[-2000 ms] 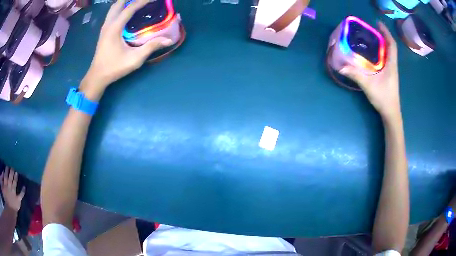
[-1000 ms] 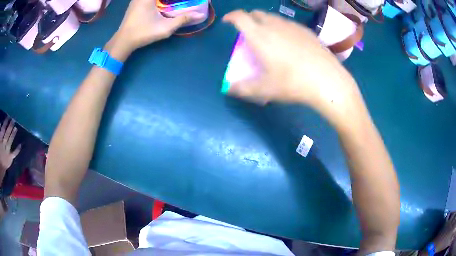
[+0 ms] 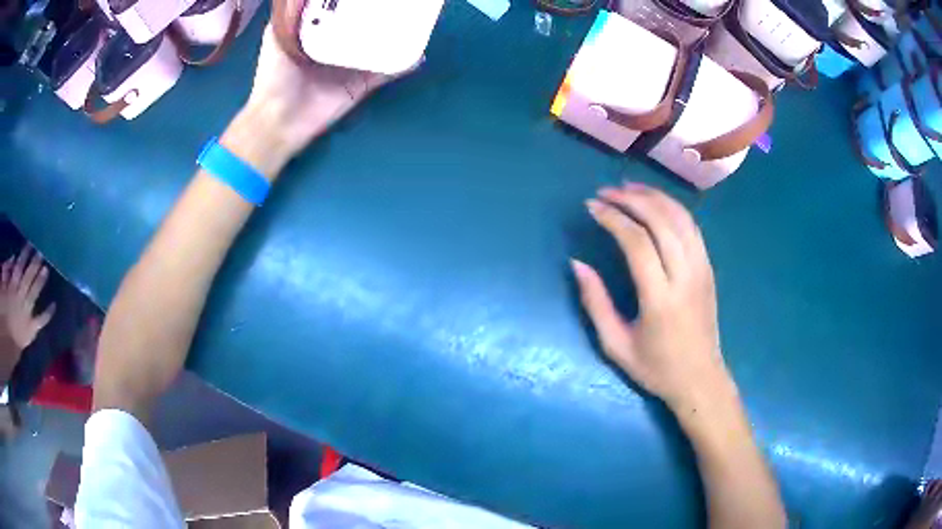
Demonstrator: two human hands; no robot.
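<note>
My left hand (image 3: 300, 93) is at the upper left under a pink speaker (image 3: 367, 31), holding it with its pale back and small port openings facing me. The speaker is cut off by the top edge. My right hand (image 3: 656, 294) is open and empty over the green bench, fingers apart. Above it, a lit pink speaker (image 3: 618, 74) with an orange and blue rim and brown strap stands against another pink speaker (image 3: 718, 109). A purple piece (image 3: 763, 143) shows beside that second speaker.
Pink speakers (image 3: 145, 78) are piled at the upper left. More pink ones (image 3: 780, 31) stand at the upper right, with blue speakers (image 3: 897, 124) and a lone pink speaker (image 3: 909, 215) at the right. An open cardboard box (image 3: 219, 475) is below the bench edge. Another person's hand (image 3: 23, 294) shows at the left.
My right hand has let go of the lit speaker, now beside the other pink one, and moved down. My left hand's speaker is turned to show its back. The white label is no longer visible.
</note>
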